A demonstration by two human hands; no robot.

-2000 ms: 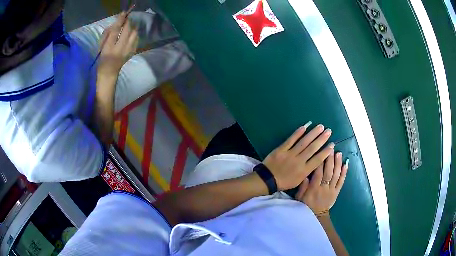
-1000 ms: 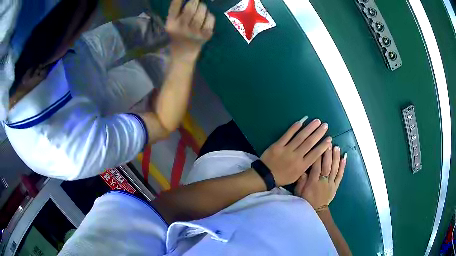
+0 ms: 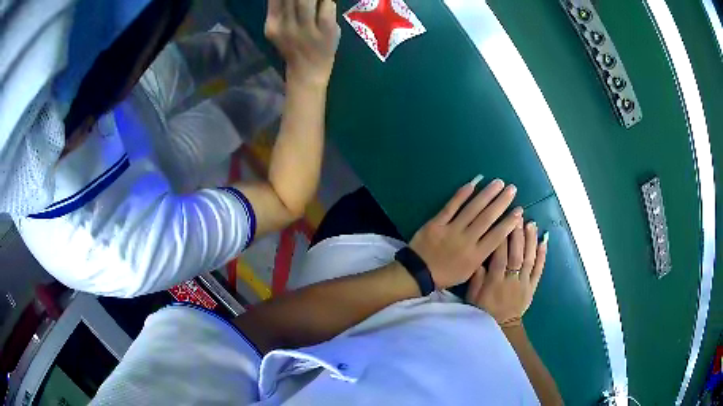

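My left hand point(image 3: 458, 240), with a black wristband, lies palm down at the near bench edge and holds nothing. My right hand point(image 3: 509, 279), with a ring, lies beside and partly under it, also empty; its fingers point up and away. Two six-position metal bars lie apart on the green surface beyond a white stripe: one point(image 3: 606, 59) is cut off by the top edge, and a smaller-looking one point(image 3: 656, 227) is at the right. Neither hand touches a bar.
A red-and-white packet point(image 3: 385, 25) lies on the green bench point(image 3: 444, 119) at the top. A neighbouring person's bent arm point(image 3: 300, 135) reaches to the bench edge at upper left. Thin tube-like lines point(image 3: 617, 396) show at the bottom right. Red-and-blue things are cut off at the lower right.
The neighbouring person has leaned in, with the forearm raised to the bench edge. Both bars have shifted down in view, and the packet up and left. My hands stay together, nearly still.
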